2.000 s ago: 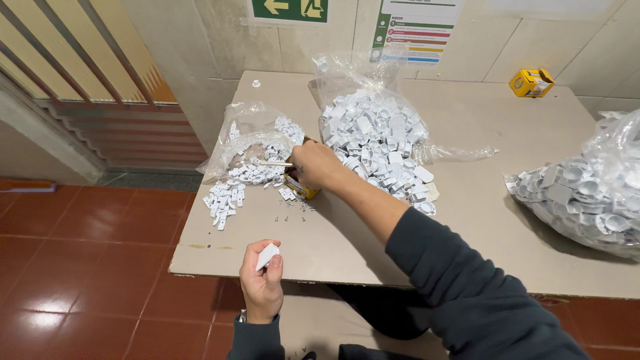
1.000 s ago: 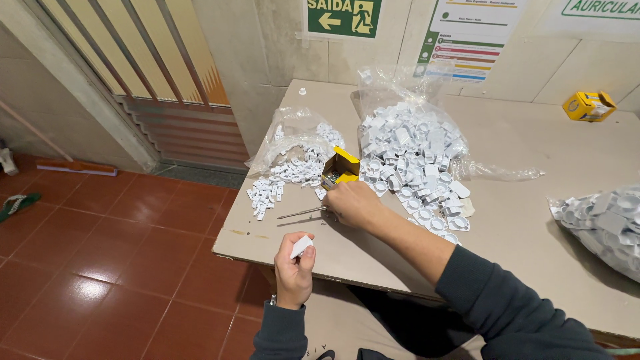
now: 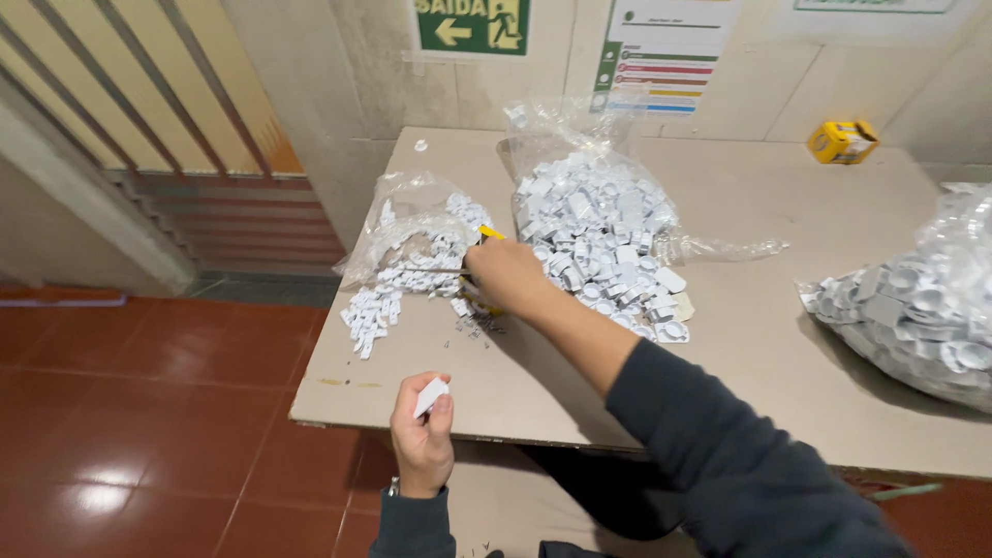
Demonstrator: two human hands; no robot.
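My left hand [image 3: 424,442] holds a small white plastic part [image 3: 430,397] between thumb and fingers, just off the table's front edge. My right hand [image 3: 508,275] is closed around a thin metal tool [image 3: 438,270] whose shaft points left; the handle is hidden. That hand covers most of a small yellow box [image 3: 490,232] on the table. Small screws [image 3: 477,329] lie scattered in front of the box. Left of it, small white plastic pieces [image 3: 370,314] spill from a clear plastic bag [image 3: 395,194]. Larger white plastic parts [image 3: 612,225] pile up in an open clear bag on the right.
Another clear bag of white parts [image 3: 914,310] rests at the table's right. A second yellow box [image 3: 843,142] stands near the wall at the back. One small white piece [image 3: 420,145] lies at the back left corner of the table [image 3: 744,364].
Between one second ago and now, my right hand has moved over the yellow box, which showed open beside it then. My left hand keeps hold of the white part.
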